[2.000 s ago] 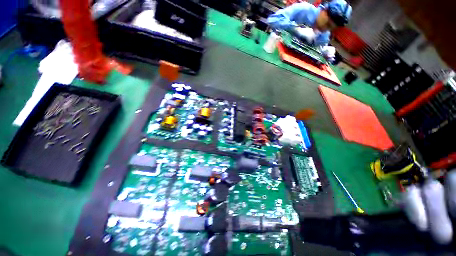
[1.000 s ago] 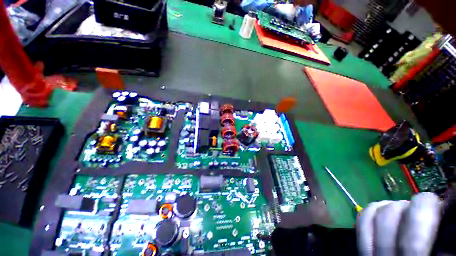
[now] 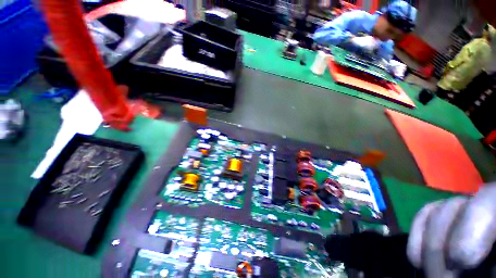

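A green circuit board [image 3: 223, 237] crowded with parts lies in a black fixture frame [image 3: 142, 217] in front of me. Copper-red ring coils [image 3: 308, 185] and yellow-black transformers [image 3: 234, 167] stand on its far half. My gloved right hand [image 3: 454, 231] is at the right, closed around a black electric screwdriver [image 3: 375, 251]. The screwdriver points left over the right part of the board; its tip is blurred, so contact cannot be told. A blurred grey-white shape at the left edge looks like my gloved left hand [image 3: 11, 119], cut off by the picture's edge.
A black tray [image 3: 70, 225] of loose screws lies left of the fixture. Behind are a red-wrapped post [image 3: 90, 70] and black bins [image 3: 185, 89]. Orange-red mats [image 3: 435, 149] lie beyond at the right. A blue-clad person [image 3: 353, 27] works across the bench.
The view has swung, bringing the screw tray and far worker back in. My right hand and screwdriver have moved farther up over the fixture's right side. The grey-white shape has appeared at the left edge.
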